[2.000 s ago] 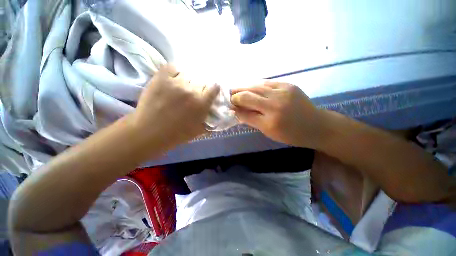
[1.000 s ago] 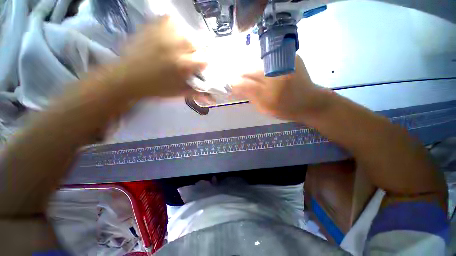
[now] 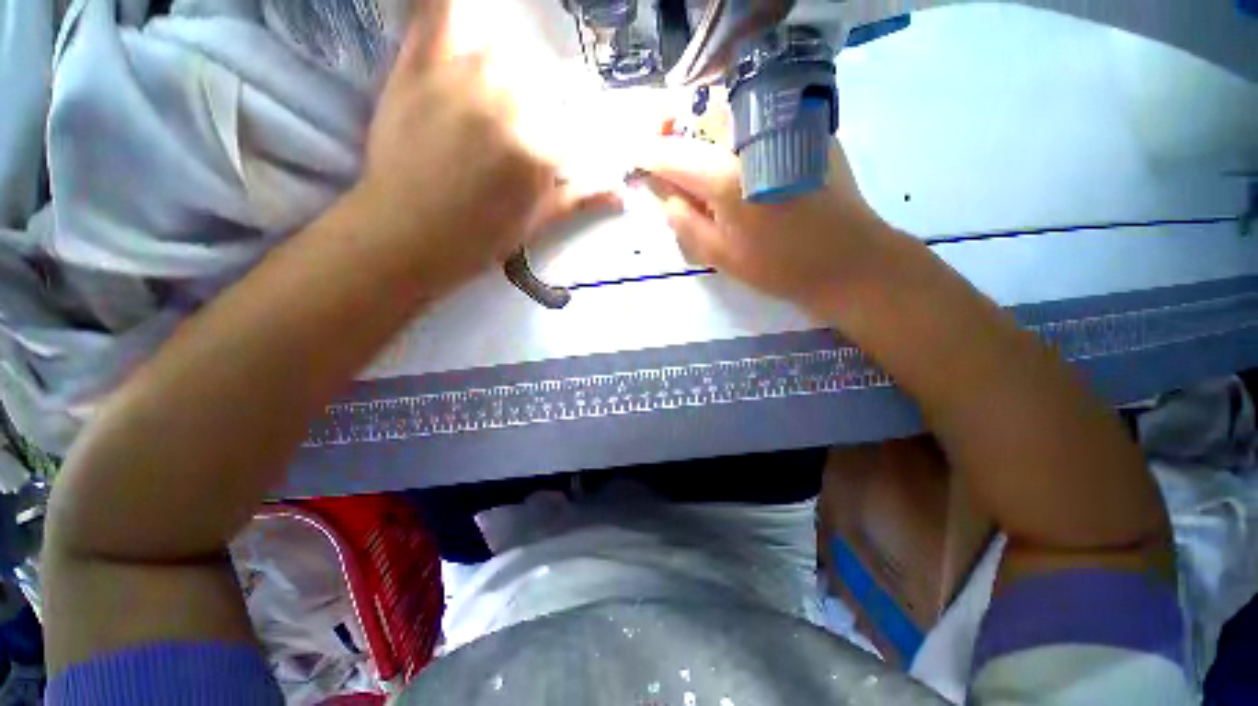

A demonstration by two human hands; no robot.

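Note:
A large off-white garment (image 3: 152,152) lies heaped on the machine bed at the left. My left hand (image 3: 462,152) is near the needle area, its fingers on pale cloth that is washed out by the lamp glare. My right hand (image 3: 759,214) is just right of it, thumb and finger pinched on the edge of the same pale piece at a small dark spot. The presser foot area (image 3: 628,58) is just beyond my fingertips. A ribbed grey-blue knob (image 3: 784,145) stands in front of my right hand and hides part of it.
The white machine bed (image 3: 1049,138) extends right. A printed ruler (image 3: 607,397) runs along the grey table edge. A dark curved slot (image 3: 535,280) is below my left hand. A red basket (image 3: 393,586) with pale pieces is below left. Pale cloth lies over the lap.
Both hands have moved up from the table edge to the needle area with the cloth. The view has shifted, so the machine head and the knob show more fully.

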